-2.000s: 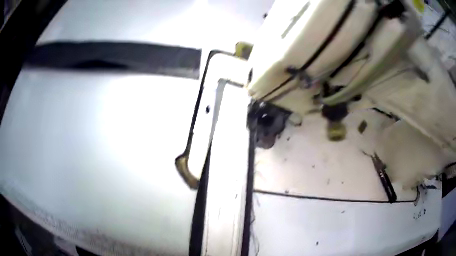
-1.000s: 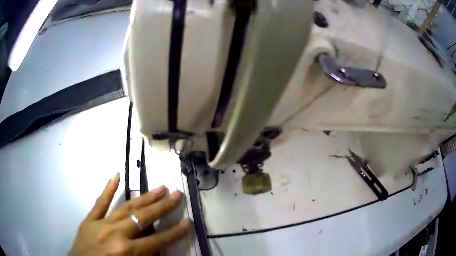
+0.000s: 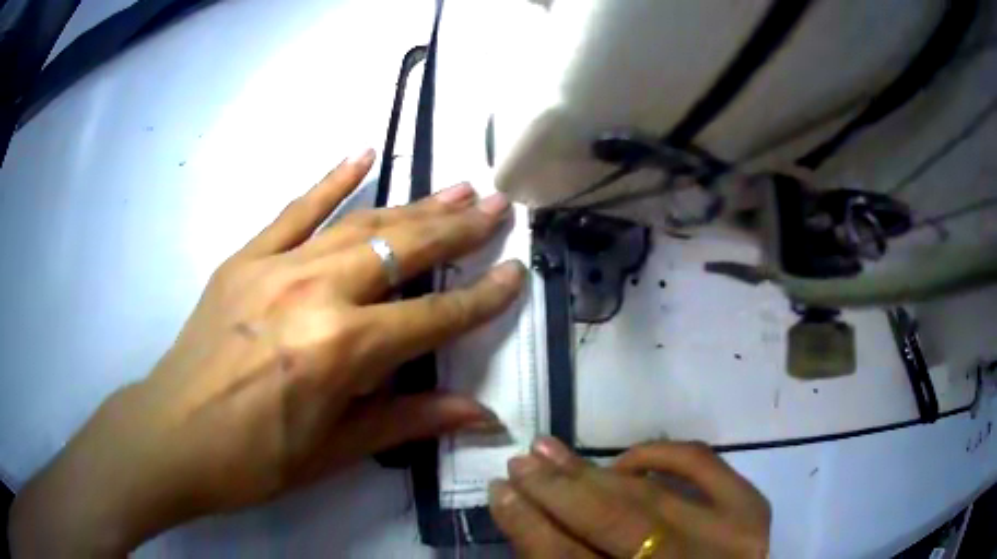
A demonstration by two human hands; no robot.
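A white strip with stitching along its edges lies on a dark fabric strip, which shows as dark borders on both sides and at the near end. The far part runs beside the sewing machine head. My left hand, with a silver ring, lies flat across the strip, fingers spread, fingertips on the white. My right hand, with a yellow ring, is at the bottom edge, partly cut off. Its fingertips touch the strip's near right corner. The presser foot is beside the strip's right edge; the needle is not clear.
A brownish-yellow block shows right of the needle area. Dark thread snips lie farther right, partly hidden by the machine. A metal plate lies beside the foot. Dark cloth crosses the upper left.
The view has moved closer to the strip. My left hand, absent two seconds ago, now reaches farther across the strip. My right hand has come in at the bottom, and the strip's near end now shows.
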